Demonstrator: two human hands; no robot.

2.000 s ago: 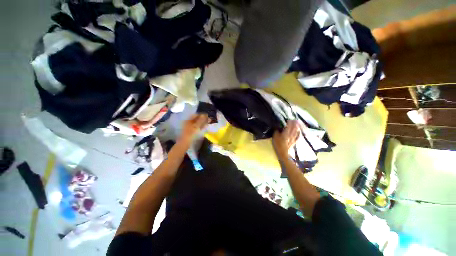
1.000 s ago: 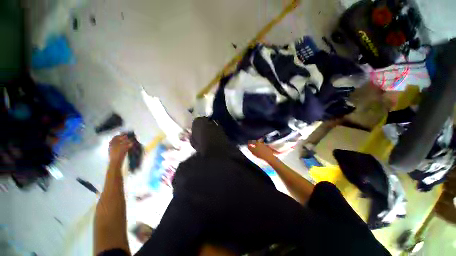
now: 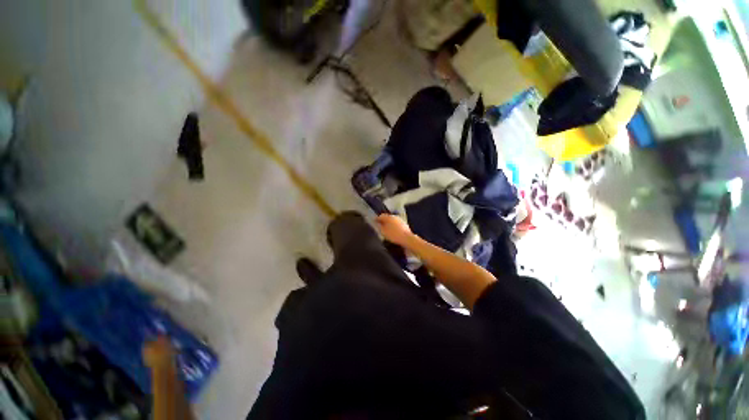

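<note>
A heap of dark navy and white garments [image 3: 439, 213] lies on the floor just right of my legs. My right hand [image 3: 394, 230] is at its near left edge, with the fingers closed on the cloth there. My left hand [image 3: 159, 353] is low at the left, small and blurred, in front of a blue plastic bag or sheet [image 3: 115, 308]. Its fingers cannot be made out, nor whether it holds anything.
A yellow-covered table [image 3: 579, 141] with dark cloth and a long grey board [image 3: 579, 41] is at the upper right. Dark scraps [image 3: 190, 148] and a yellow line [image 3: 238, 119] are on the pale floor. Patterned scraps [image 3: 562, 205] lie right of the heap. A dark bag is at the top.
The view has turned left, away from the table. My right hand has left the cloth on the table and is now at the heap. My left hand has swung out left, over the blue plastic.
</note>
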